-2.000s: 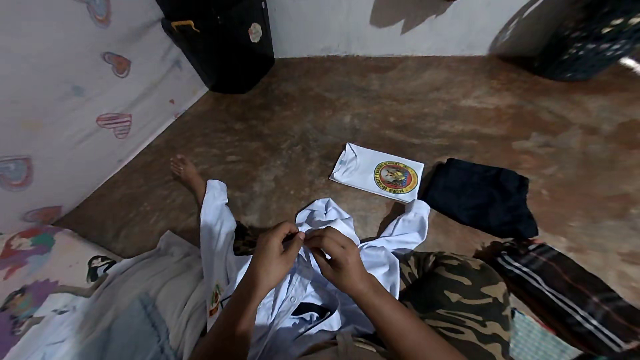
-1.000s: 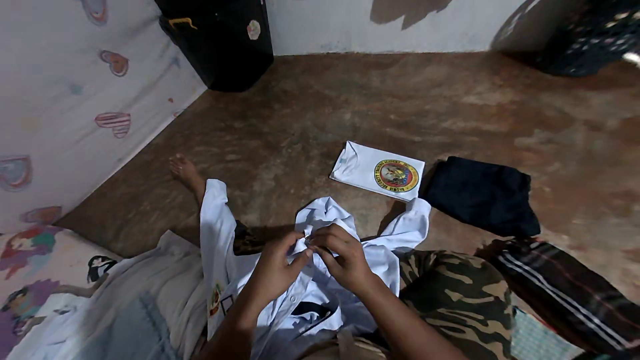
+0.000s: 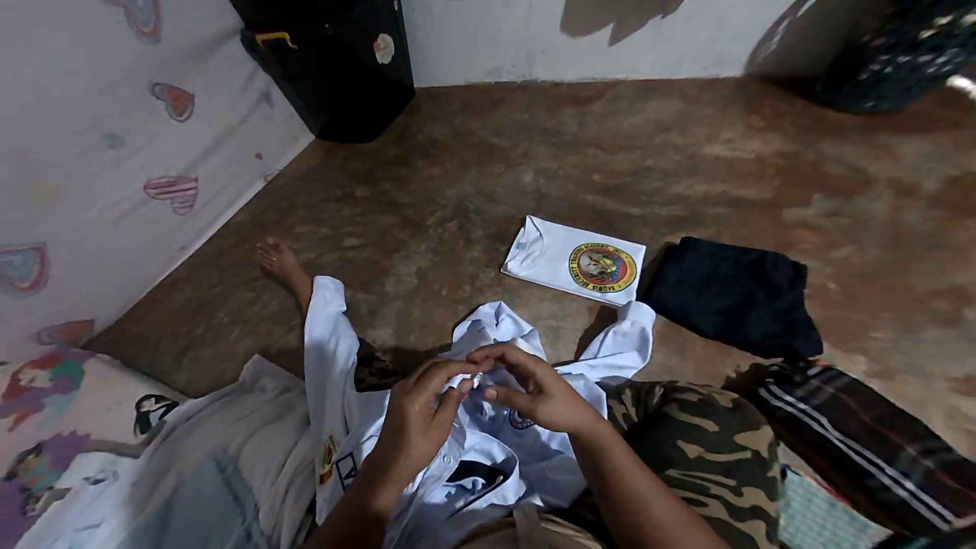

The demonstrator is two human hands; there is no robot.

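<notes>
A white long-sleeved shirt with sewn patches (image 3: 488,450) lies across my lap, its sleeves spread to both sides. My left hand (image 3: 427,404) pinches the shirt's button edge between thumb and fingers. Facing it, my right hand (image 3: 534,389) has its fingertips at the same bit of cloth, close to the left thumb. The small part between the fingertips is mostly hidden. Beyond the lap, on the floor, lies a folded white T-shirt (image 3: 545,263) with a round printed emblem. A folded dark garment (image 3: 728,293) is to the right of it.
A folded dark plaid cloth (image 3: 862,442) lies near my camouflage-clad knee (image 3: 694,450). Piled grey cloth (image 3: 252,450) and a printed pillow or bedding (image 3: 84,389) are at left. A black bin (image 3: 343,84) stands by the wall, a dark openwork basket (image 3: 892,61) at far right.
</notes>
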